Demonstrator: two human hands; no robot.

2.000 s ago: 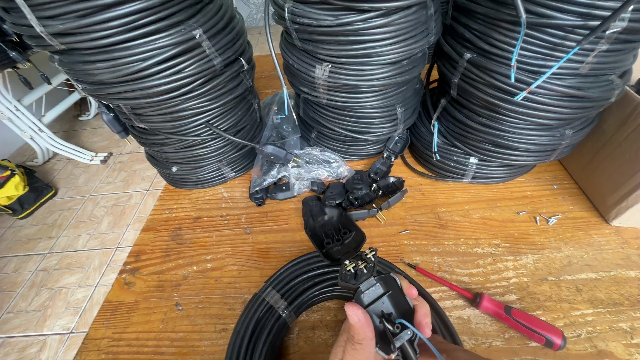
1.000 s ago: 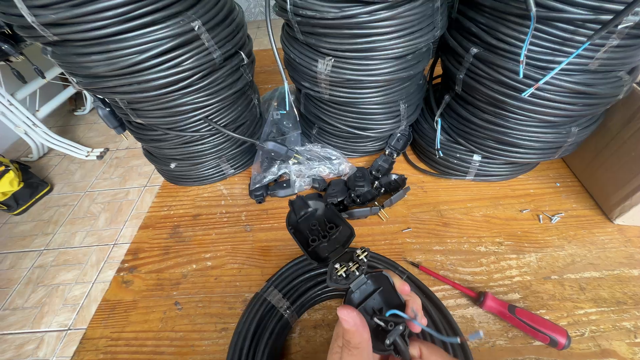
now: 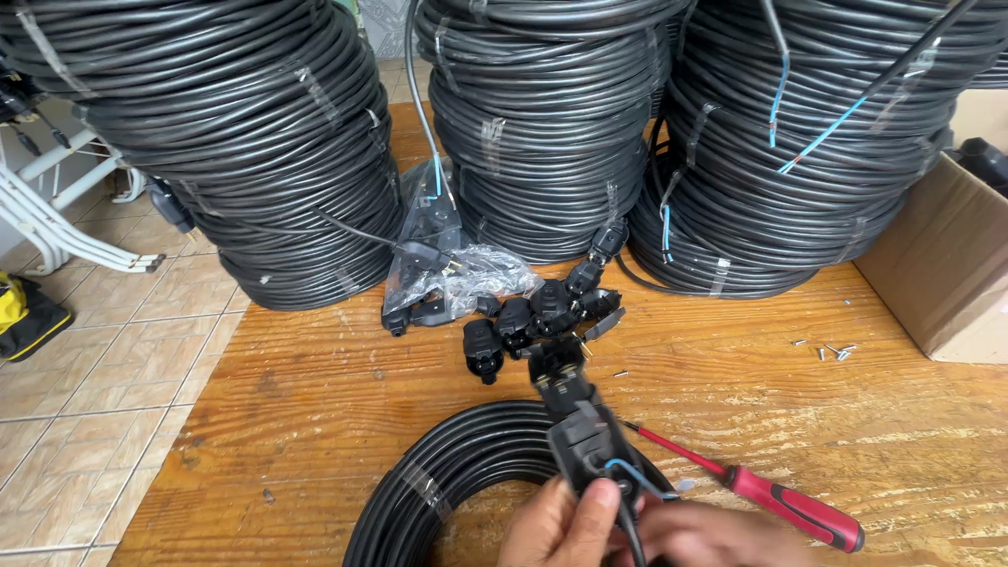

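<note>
My left hand (image 3: 563,524) pinches an opened black plug housing (image 3: 587,445), thumb on its lower part, above a coil of black cable (image 3: 425,480). A black cable runs into the housing's lower end, and a light blue wire (image 3: 638,472) sticks out to the right. Brass contacts show at the housing's far end. My right hand (image 3: 709,535) is blurred just right of the cable; its fingertips are partly hidden. A red screwdriver (image 3: 787,504) lies on the wooden table to the right. Several black plug parts (image 3: 551,303) lie beyond the housing.
Tall stacks of black cable coils (image 3: 260,157) stand along the back, some with bare-ended wires hanging. A clear plastic bag (image 3: 465,272) holds plug parts. Small screws (image 3: 839,352) lie near a cardboard box (image 3: 921,260) at the right. A yellow and black bag (image 3: 31,315) is on the tiled floor.
The opened housing has turned in my left hand, and its hinged cover no longer stands up broadly to the upper left. My right hand has moved to the right, off the housing's side.
</note>
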